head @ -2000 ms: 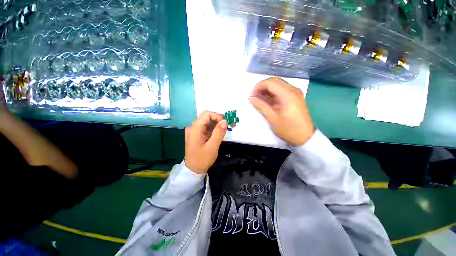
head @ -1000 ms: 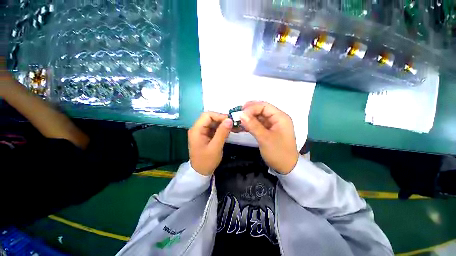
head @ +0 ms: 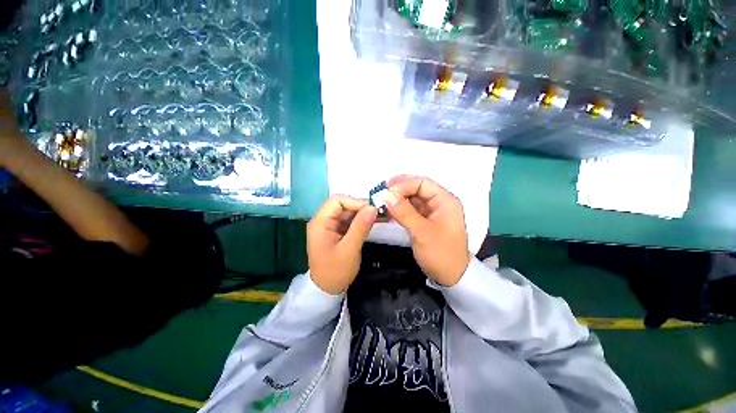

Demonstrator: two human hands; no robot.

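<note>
A small circuit board (head: 379,197) with a white face is held between the fingertips of both hands, over the near edge of the white paper (head: 355,121). My left hand (head: 339,240) pinches its left side with thumb and forefinger. My right hand (head: 436,226) has its thumb and forefinger on its right side. The fingertips hide part of the board. Both hands are bare.
A clear compartment tray (head: 516,129) with green boards (head: 557,32) and a row of gold-and-white parts stands ahead right. White sheets (head: 637,181) lie right of it. A round-pocket tray (head: 186,89) is at the left, near a neighbour's arm (head: 73,189).
My right hand has come down from above the paper to the board in my left hand. A white face now shows on the board. The view has shifted slightly.
</note>
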